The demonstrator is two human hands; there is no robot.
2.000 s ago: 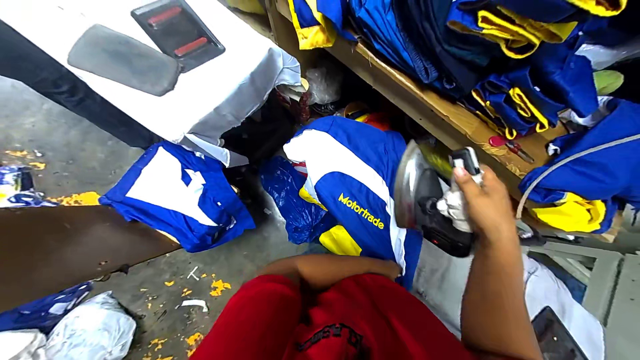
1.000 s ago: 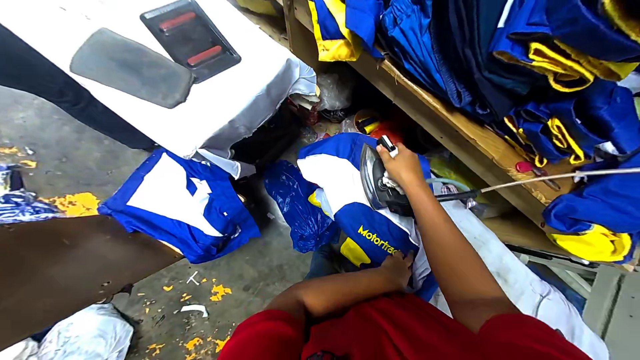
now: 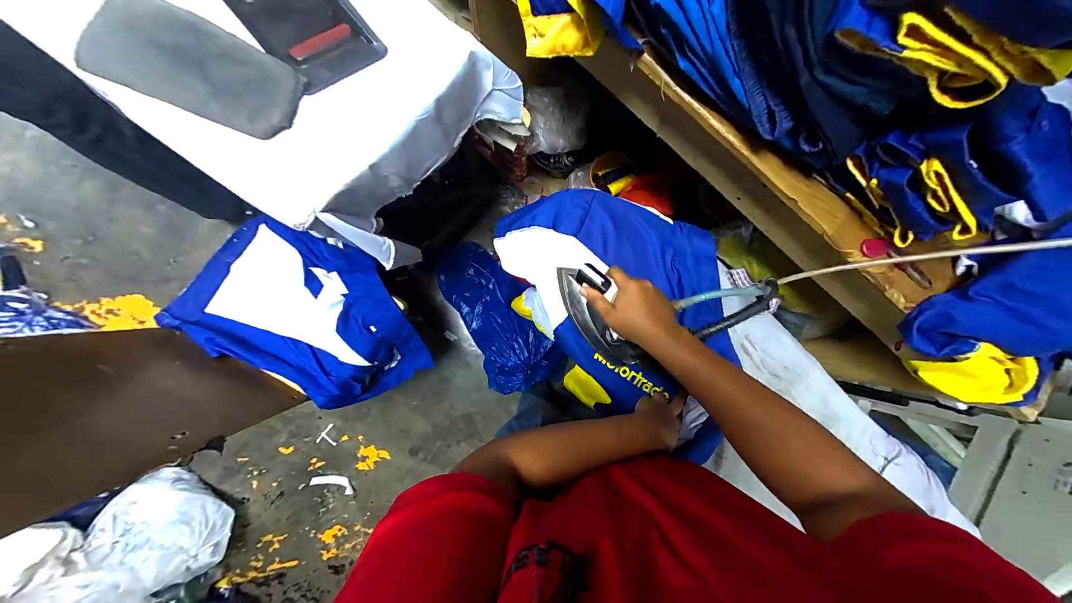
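My right hand (image 3: 635, 310) grips the handle of a steam iron (image 3: 596, 322), whose soleplate edge lies against a blue, white and yellow garment (image 3: 645, 234) with yellow lettering. A hose and a cord run from the iron's rear to the right. The garment is spread over a white-covered ironing surface (image 3: 804, 394) in front of my body. At the garment's near edge rests my left hand (image 3: 663, 419), beside the lettering; its fingers are partly hidden, so whether it pinches the cloth is unclear.
A white-covered table (image 3: 368, 126) at upper left bears a grey pad (image 3: 188, 67) and a black tray (image 3: 356, 46). Another blue and white garment (image 3: 285, 301) drapes over a brown board (image 3: 109, 410). At right, a wooden shelf (image 3: 729, 159) holds folded clothes, with a red-handled tool (image 3: 883, 249) near its edge.
The iron was held up off the cloth at the right two seconds ago; it is now against the garment. Since one second ago it has moved nearer my body, over the lettering.
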